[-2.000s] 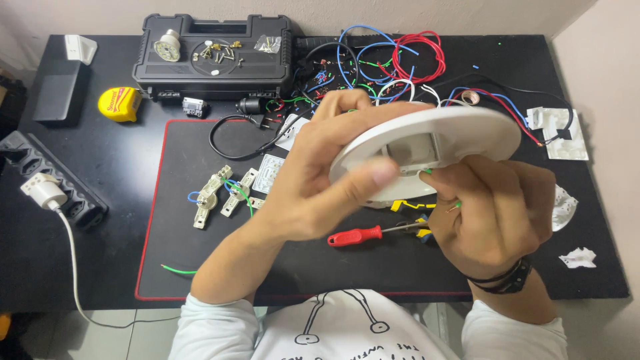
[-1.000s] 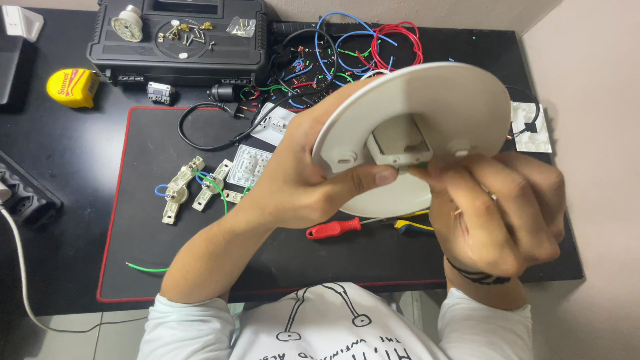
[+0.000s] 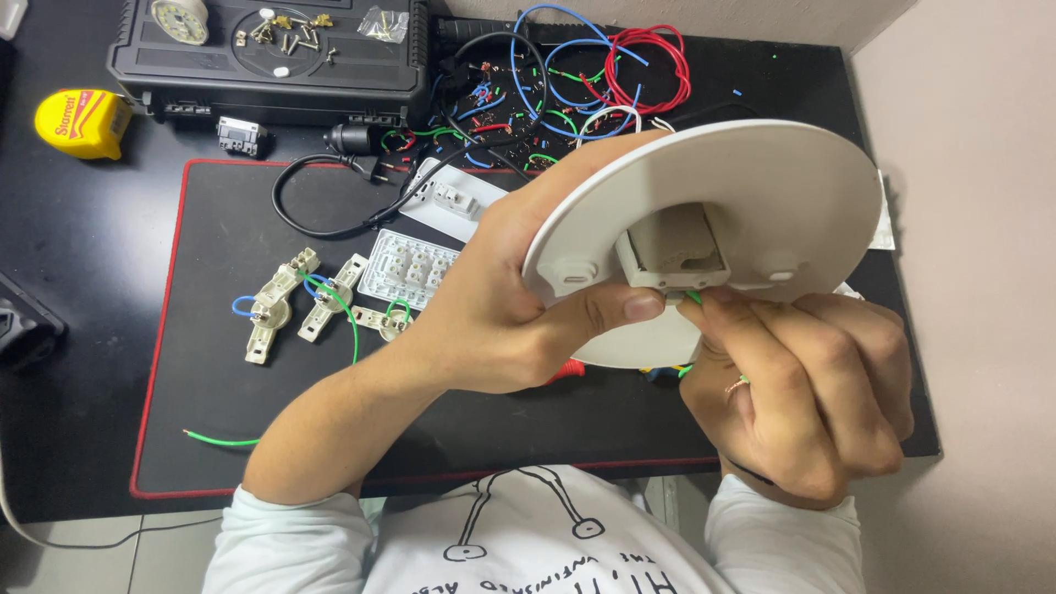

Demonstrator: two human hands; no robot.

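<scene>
My left hand (image 3: 536, 330) grips the left side of a round white plastic fixture (image 3: 792, 198), its thumb against the edge of a raised rectangular housing (image 3: 675, 243) at the centre. With thumb and fingers my right hand (image 3: 800, 379) pinches a short green wire (image 3: 694, 297) at the housing's lower edge. A stripped copper end shows between the right fingers. Whether the wire is seated in a terminal cannot be seen. Behind the fixture, a red screwdriver handle (image 3: 568, 371) is mostly hidden.
Lamp holders with wires (image 3: 271, 312), a white switch plate (image 3: 404, 268) and a black power cord (image 3: 285, 198) lie on the red-edged mat (image 3: 206, 396). Beyond are a black tool case (image 3: 272, 91), a yellow tape measure (image 3: 82, 124), wire scraps and a red wire coil (image 3: 681, 70).
The fixture has been tilted, so its central housing now faces me more fully. Both hands stay on it, with the right fingers still at the green wire. The view has shifted somewhat.
</scene>
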